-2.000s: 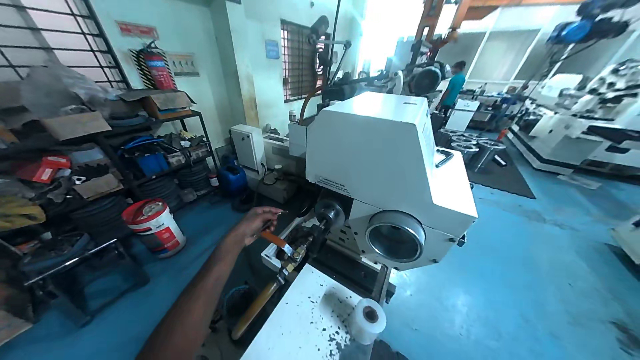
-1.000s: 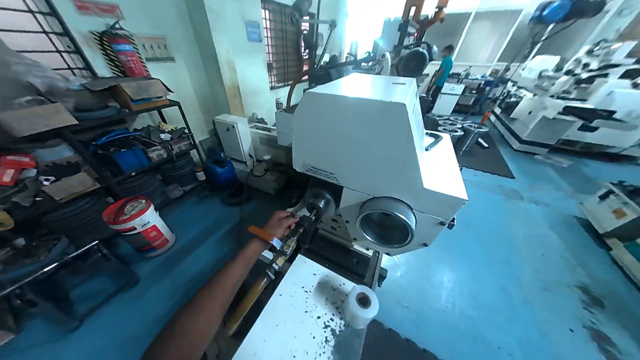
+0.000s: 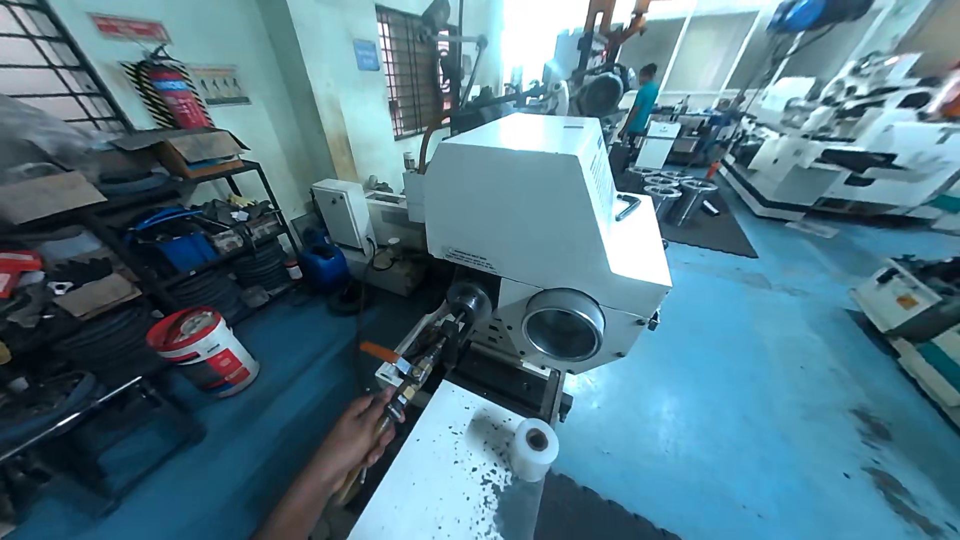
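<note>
My left hand (image 3: 361, 441) reaches in from the lower left, its fingers closed around the brass and metal hose fitting (image 3: 401, 399). Just beyond the fingers is a ball valve (image 3: 417, 370) with an orange lever (image 3: 381, 352) pointing left. The fitting line runs up to a round metal spindle end (image 3: 469, 301) under the white machine housing (image 3: 517, 195). A yellowish hose (image 3: 349, 486) shows beneath the hand. My right hand is not in view.
A white roll (image 3: 534, 450) stands on the white, chip-strewn machine cover (image 3: 450, 465). At left are a red-and-white bucket (image 3: 203, 351) and loaded shelving (image 3: 259, 180). A person (image 3: 643, 105) stands in the back, near metal rings on a dark mat (image 3: 720, 232).
My left hand was up beside the spindle end one second ago; it has drawn back toward me, onto the fitting below the valve.
</note>
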